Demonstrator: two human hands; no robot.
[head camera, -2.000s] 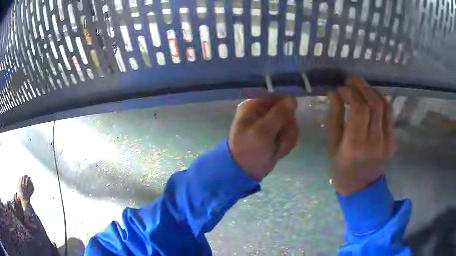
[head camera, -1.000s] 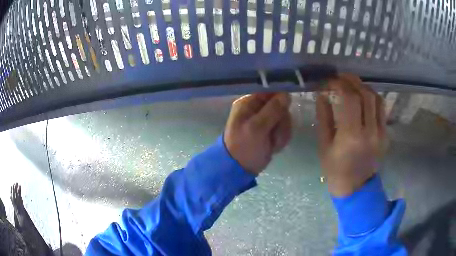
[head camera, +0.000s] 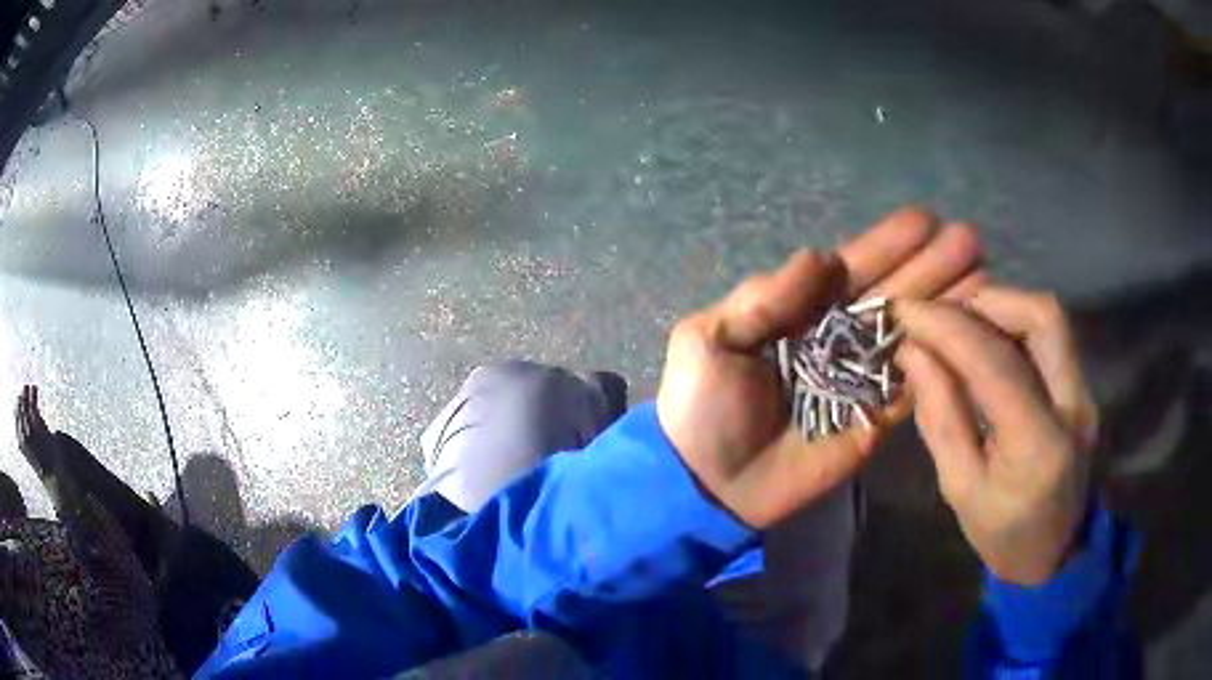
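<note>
A loose pile of small silver pins, likely blind rivets (head camera: 840, 368), lies in the palm of my left hand (head camera: 764, 385). My left hand is bare, palm up and cupped around the pile. My right hand (head camera: 1004, 412) is bare and just to the right of it, with thumb and index fingertip close together at the pile's right edge. Whether a rivet is between those fingertips cannot be told. The dark perforated panel (head camera: 53, 60) shows only as a small piece in the upper left corner.
A thin dark cable (head camera: 117, 272) runs down the speckled, glaring floor (head camera: 598, 173) at the left. Another person's raised hand (head camera: 36, 432) and patterned clothing (head camera: 87, 598) show at the lower left. My light-clothed knee (head camera: 518, 419) is below my left forearm.
The panel has left most of the view as the view dropped to the floor. My left hand has turned palm up, showing the rivets. My right hand has left the panel edge for the pile.
</note>
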